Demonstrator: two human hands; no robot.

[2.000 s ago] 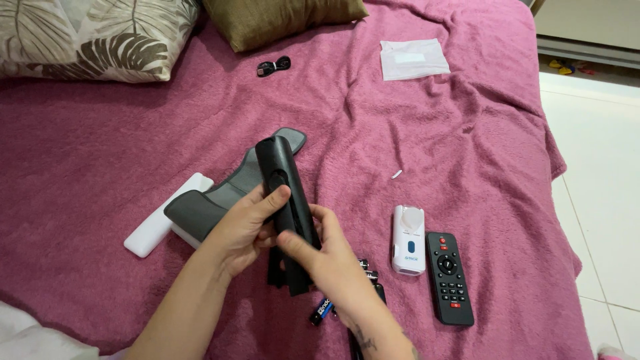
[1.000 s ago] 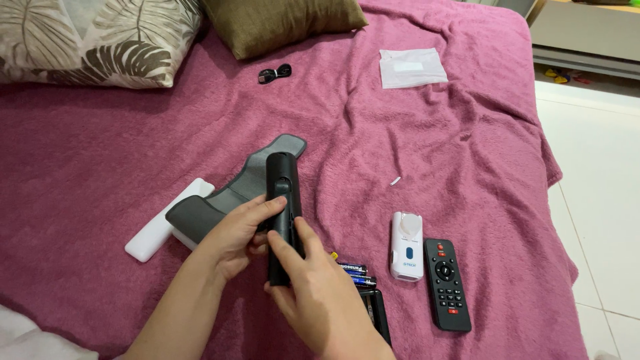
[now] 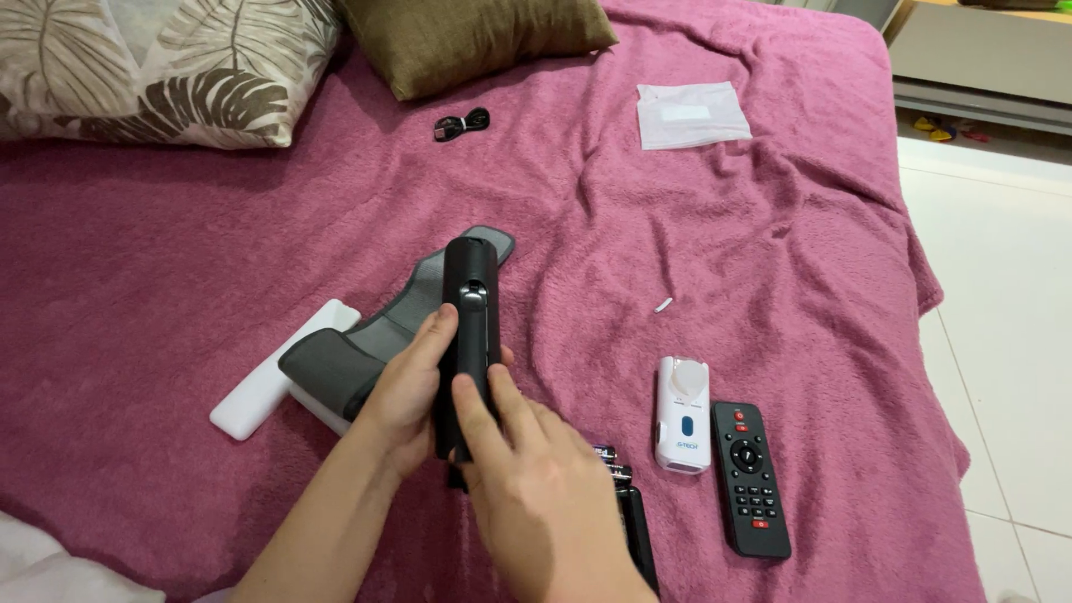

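Note:
A black remote control [image 3: 471, 268], seen from its back with the battery bay partly uncovered, stands tilted between my hands. My left hand [image 3: 410, 394] grips its left side, thumb along the edge. My right hand [image 3: 536, 477] holds its lower part, fingertips lying on the long cover piece. Beneath them lies a grey padded fabric brace [image 3: 394, 327] beside a white oblong case [image 3: 285, 368]. Batteries [image 3: 618, 474] and a glossy black object [image 3: 638, 536] show partly behind my right hand; the rest of them is hidden.
Right of my hands lie a white G-Tech device [image 3: 683, 419] and another black remote [image 3: 751, 481]. Farther back are a coiled black USB cable [image 3: 462, 125], a clear plastic bag [image 3: 693, 117], a patterned pillow [image 3: 159, 75] and an olive pillow [image 3: 477, 38]. A pink blanket [image 3: 796, 276] covers the bed.
Between my hands the remote has turned, so that its back and a shiny contact in the battery bay now face the view. My right fingers have shifted onto its lower back.

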